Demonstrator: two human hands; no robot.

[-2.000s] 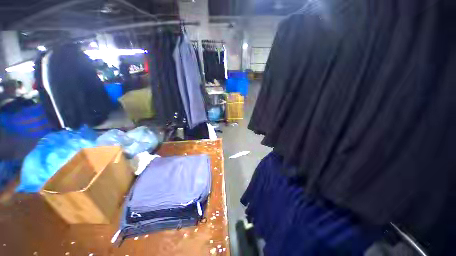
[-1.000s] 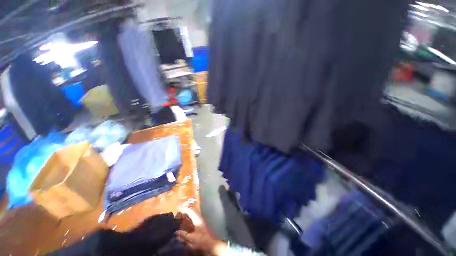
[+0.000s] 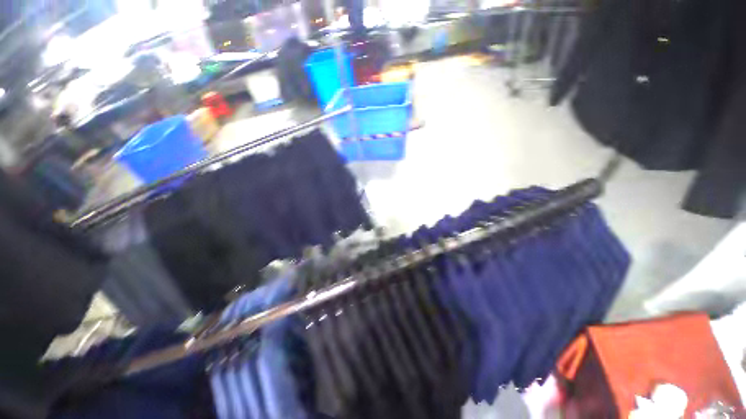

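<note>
No hand shows in the head view now. Nearest in front is a metal garment rail point(image 3: 331, 288) running slantwise from lower left to right. Closely packed garments hang on it: light blue ones point(image 3: 260, 380), black ones point(image 3: 384, 344) and navy ones point(image 3: 532, 286). The picture is blurred. Dark cloth point(image 3: 41, 295) hangs at the left edge. Whether my hands hold anything cannot be seen.
A second rail point(image 3: 237, 151) with dark garments point(image 3: 270, 204) stands behind. Blue bins point(image 3: 378, 123) are on the grey floor point(image 3: 483, 139). A black jacket with small shiny buttons point(image 3: 654, 90) hangs at upper right. A red-orange box-like thing point(image 3: 662, 360) is at lower right.
The view has swung right, away from the brown table, carton and folded stack, to the rails. The hand with dark cloth seen a second ago has left the picture.
</note>
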